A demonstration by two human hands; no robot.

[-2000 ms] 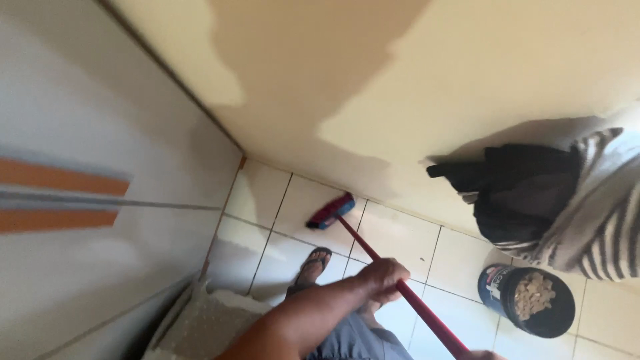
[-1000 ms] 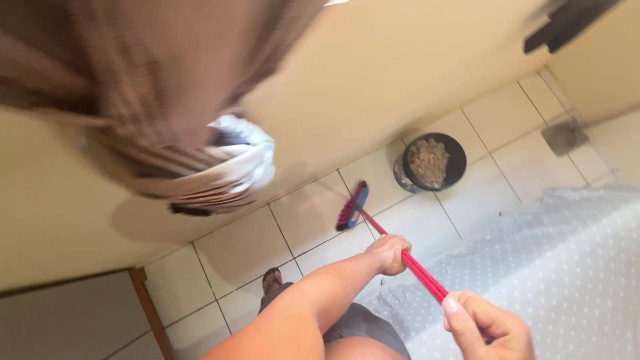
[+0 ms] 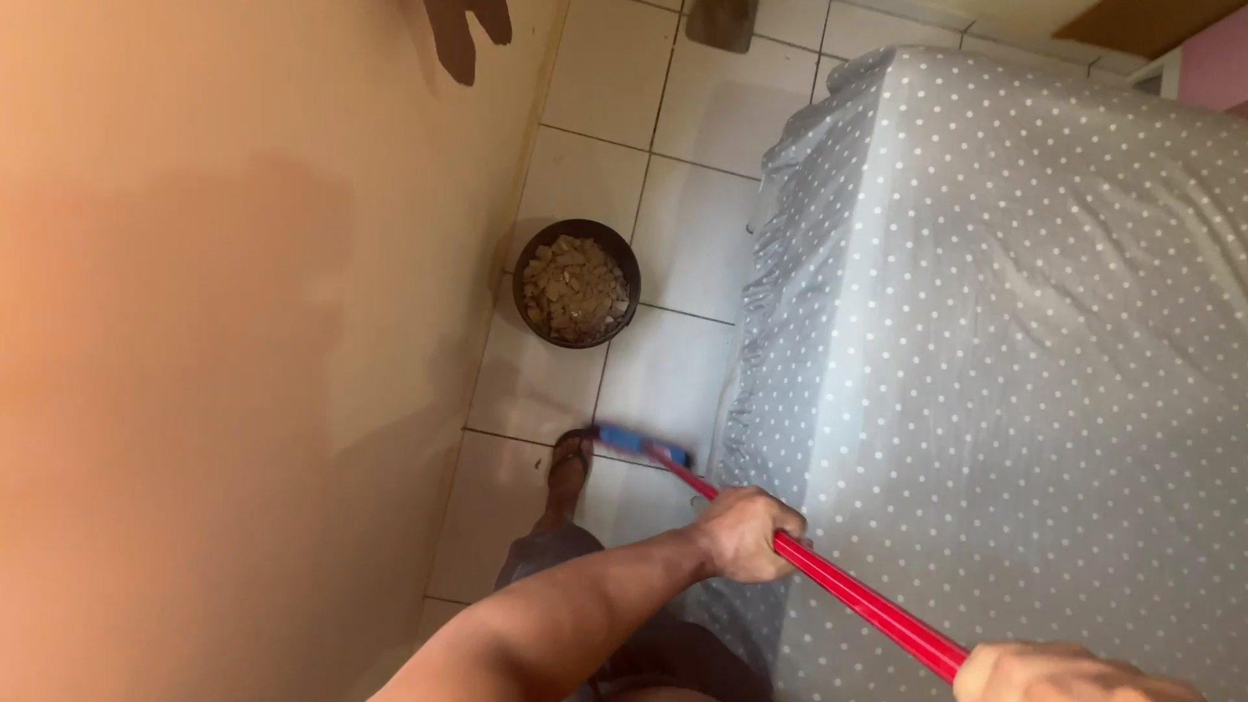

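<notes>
A broom with a red handle [image 3: 873, 604] slants from the lower right to its blue head [image 3: 639, 445], which rests on the white tiled floor beside a sandaled foot [image 3: 571, 453]. My left hand [image 3: 749, 534] is closed around the middle of the handle. Farther up, at the bottom right edge, my right hand [image 3: 1068, 673] grips the handle's upper end; part of this hand is out of view. The bristles are mostly hidden under the head.
A dark bucket [image 3: 520, 302] filled with broken pale pieces stands against the wall [image 3: 409, 244]. A bed with a grey polka-dot sheet [image 3: 1024, 341] takes up the right side. A dark, flat object [image 3: 721, 21] lies on the floor at the top.
The view has turned strongly. The broom head, beside the wall earlier, is now close to the bed's edge. Both hands still hold the handle.
</notes>
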